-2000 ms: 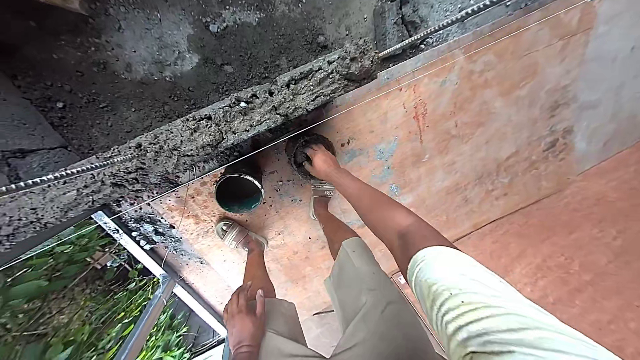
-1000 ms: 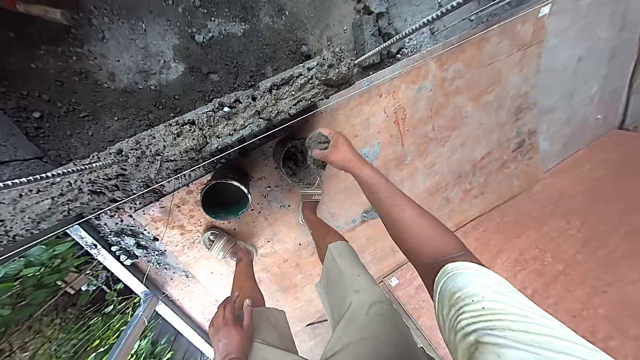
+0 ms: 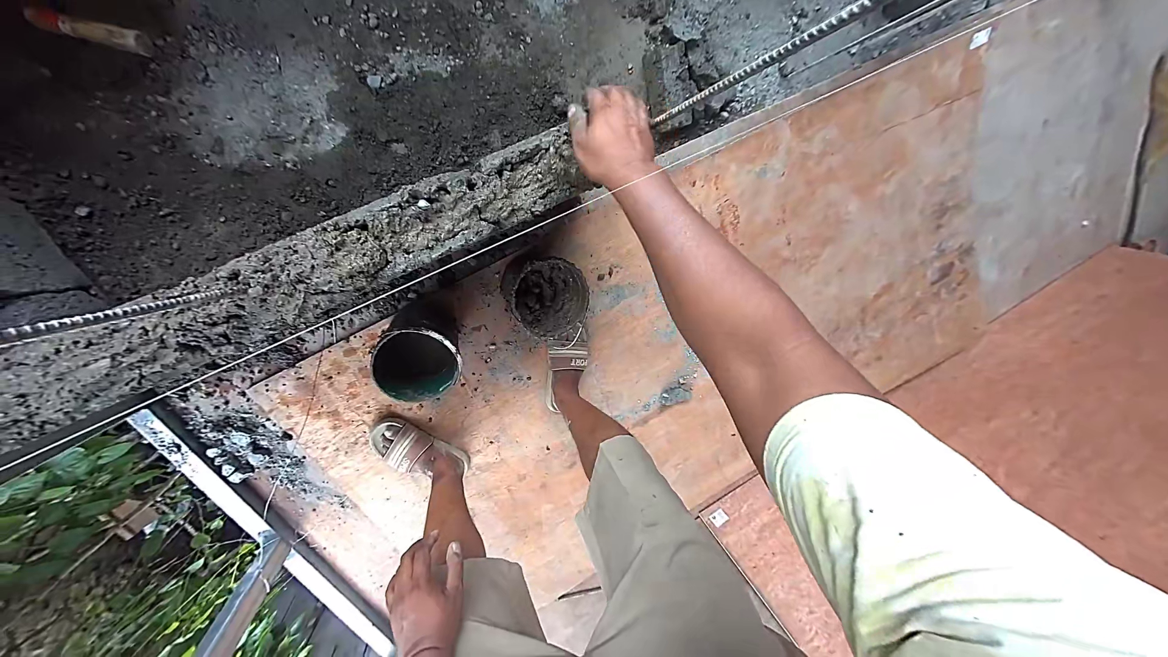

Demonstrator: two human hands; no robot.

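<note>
My right hand (image 3: 613,137) reaches to the far end of a rough band of wet mortar (image 3: 365,251) along the wall's top edge, close to a ribbed steel bar (image 3: 766,62); its fingers are curled, and whether mortar is under them is hidden. My left hand (image 3: 426,595) rests on my thigh with nothing in it. Between the mortar band and my feet stand two round containers: one holds dark mortar (image 3: 550,297), while the other, with a green inside (image 3: 415,363), shows no mortar at its mouth. A thin white string (image 3: 502,239) runs along the band.
Stained orange boards (image 3: 511,456) lie underfoot. A metal frame (image 3: 210,470) borders green plants at lower left. Dark rubble and soil (image 3: 274,109) lie beyond the band, with a wooden tool handle (image 3: 100,32) at upper left. Another ribbed bar (image 3: 119,313) emerges at left.
My right hand has moved from the mortar container, where it lifted a lump of mortar, up to the band by the steel bar. My left hand stays on my thigh.
</note>
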